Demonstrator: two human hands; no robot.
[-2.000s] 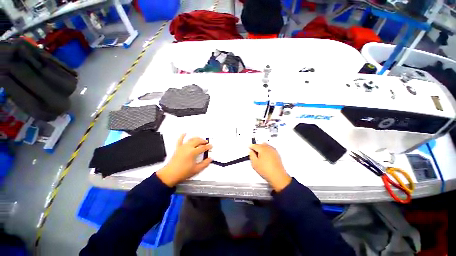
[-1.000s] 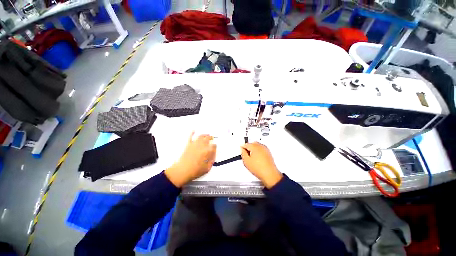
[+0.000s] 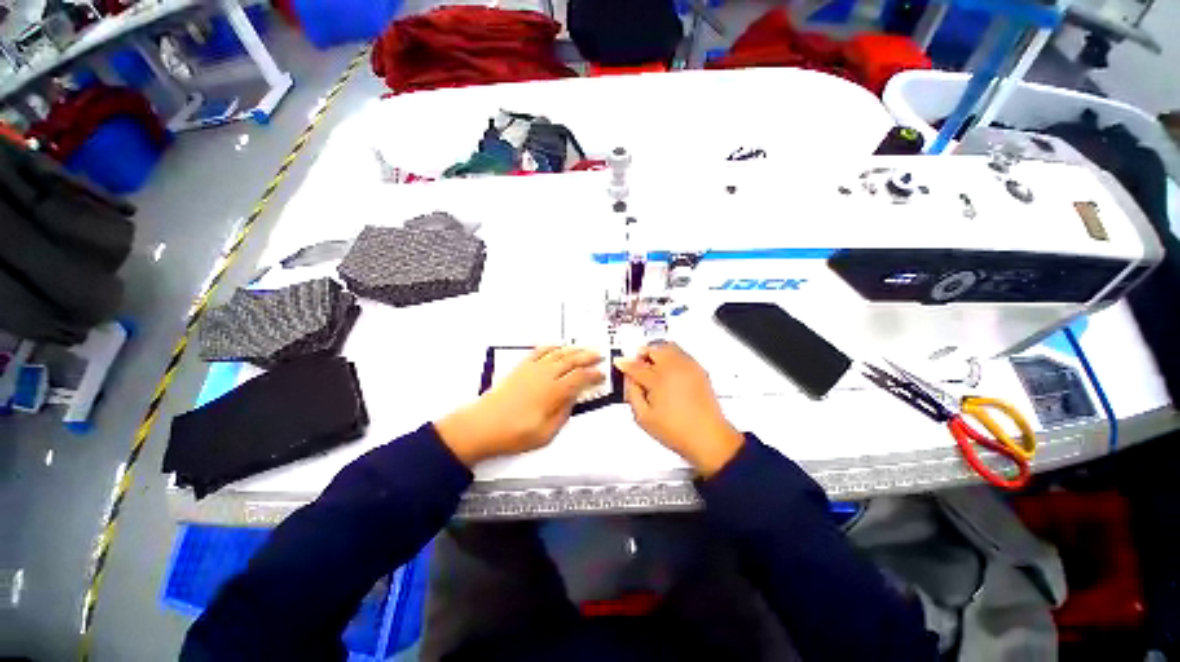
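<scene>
A black-edged flap lining lies flat below the needle, with a white template over its middle. My left hand lies across it with fingertips pressed on the template. My right hand has its fingertips pinched at the right black edge, close to the presser foot. The fingers hide much of the piece; whether it lies under the foot I cannot tell. A stack of black linings is at the left front. Two grey patterned stacks lie behind it.
The white JACK machine spans the right side. A black phone-like rectangle and red-and-orange-handled scissors with dark snips lie right of my right hand. Fabric scraps are behind. A printed ruler runs along the front edge.
The black-edged piece has turned and its left corner now shows beyond my left hand. My left hand has moved inward onto the template, nearer my right hand. The camera view has shifted.
</scene>
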